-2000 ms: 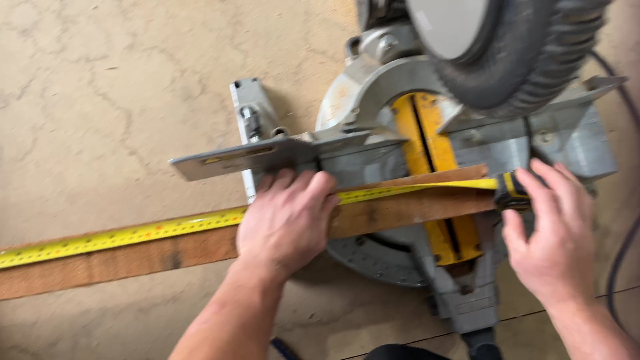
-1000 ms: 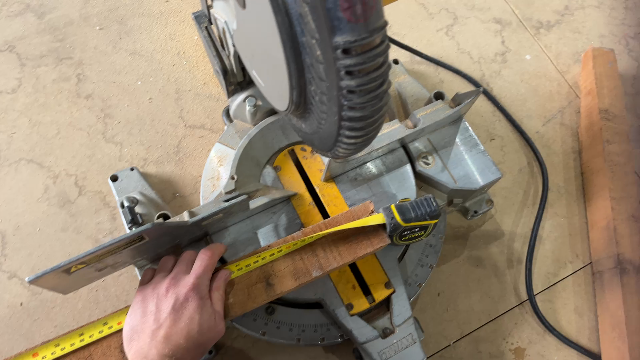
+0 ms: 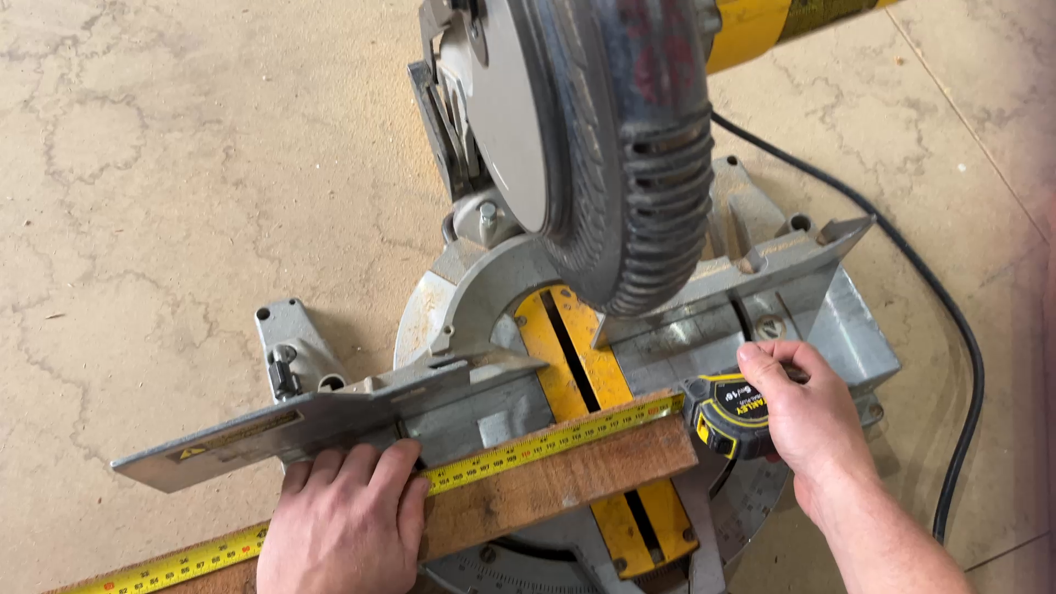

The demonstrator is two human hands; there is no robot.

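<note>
A wooden board [image 3: 561, 487] lies across the miter saw's base, over the yellow kerf plate [image 3: 639, 528]. A yellow tape measure blade [image 3: 536, 445] runs along the board's top. My left hand [image 3: 342, 520] presses over the board and blade, its fingertips near the left fence [image 3: 305, 421]. In my right hand [image 3: 808, 421] is the black and yellow Stanley tape measure case [image 3: 730, 417], just past the board's right end. The saw head [image 3: 577, 148] is raised above, and its blade guard hides part of the base.
The right fence [image 3: 742, 280] rises behind the tape case. A black power cord [image 3: 932, 289] curves over the stained concrete floor [image 3: 165, 206] at the right. The saw's yellow handle or motor part [image 3: 751, 29] shows at the top. Sawdust lies behind the saw.
My right hand, out of view one second ago, now holds the tape case. The blade, twisted near the case before, now lies flatter along the board. The view has shifted.
</note>
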